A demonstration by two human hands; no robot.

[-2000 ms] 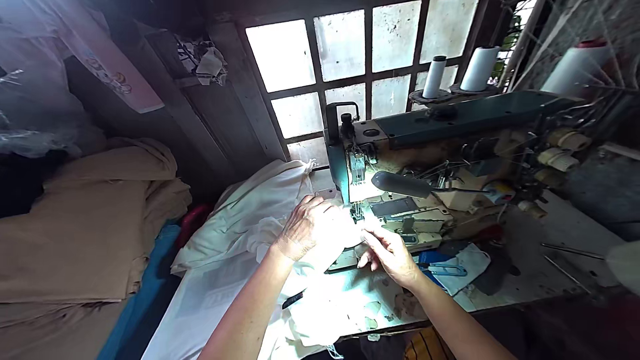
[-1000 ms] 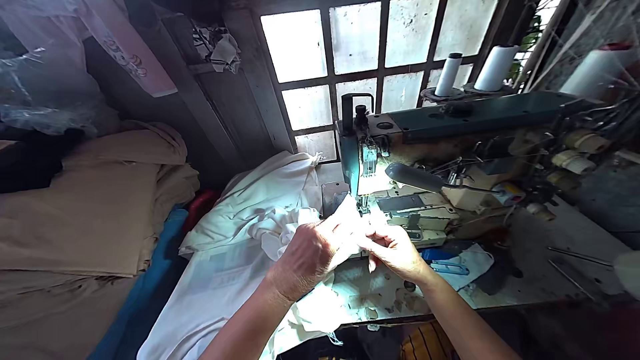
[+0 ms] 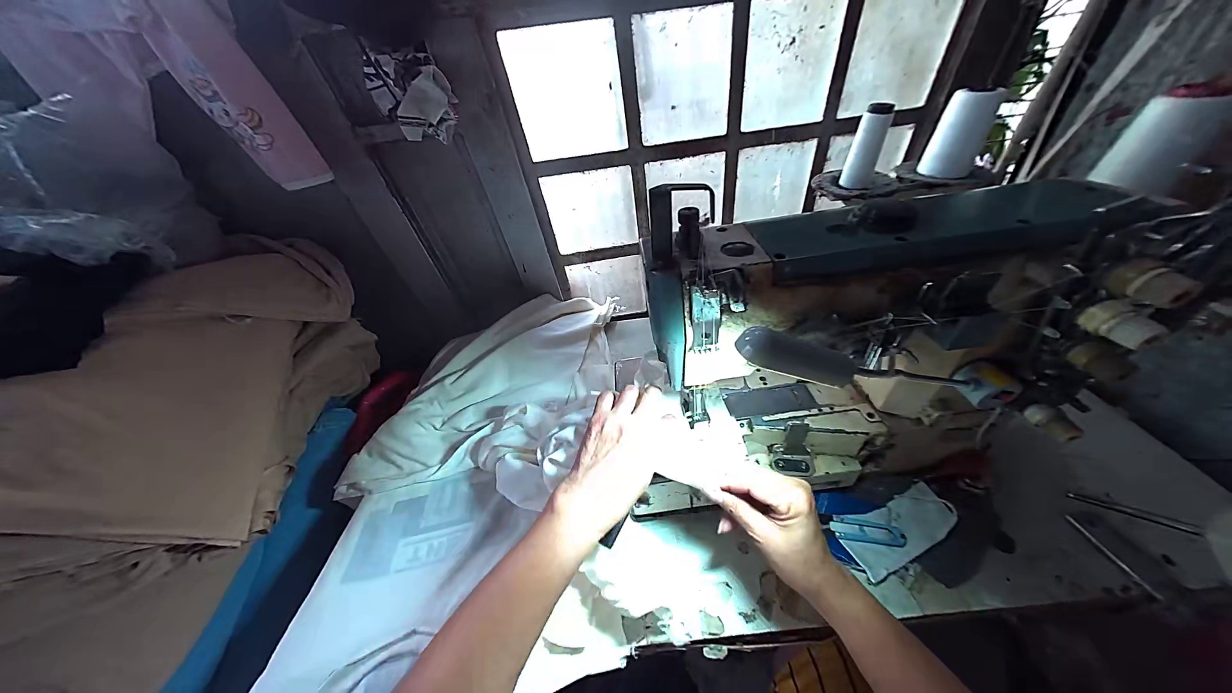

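Observation:
An industrial sewing machine (image 3: pixel 866 231) with a green top stands under a window, its lamp shining on the needle area. White fabric (image 3: pixel 698 457) lies at the presser foot (image 3: pixel 697 404), washed out by the glare. Left of the foot, my left hand (image 3: pixel 621 448) rests on this fabric with its fingers bent; whether they pinch it is not clear. To the right and nearer me, my right hand (image 3: pixel 775 510) pinches the fabric's edge between thumb and fingers. More white cloth (image 3: pixel 481 385) is heaped left of the machine and hangs toward me.
Blue-handled thread snips (image 3: pixel 866 531) lie on a white scrap to the right. Metal rods (image 3: pixel 1116 553) are on the tabletop beyond. Thread cones (image 3: pixel 866 149) stand behind the machine. Folded brown fabric (image 3: pixel 144 433) is stacked at far left. A lamp-like grey arm (image 3: pixel 794 356) juts beside the needle.
My left hand has shifted from the near side of the fabric to lie closer beside the presser foot, its fingers now stretched farther forward. My right hand still holds the fabric's edge.

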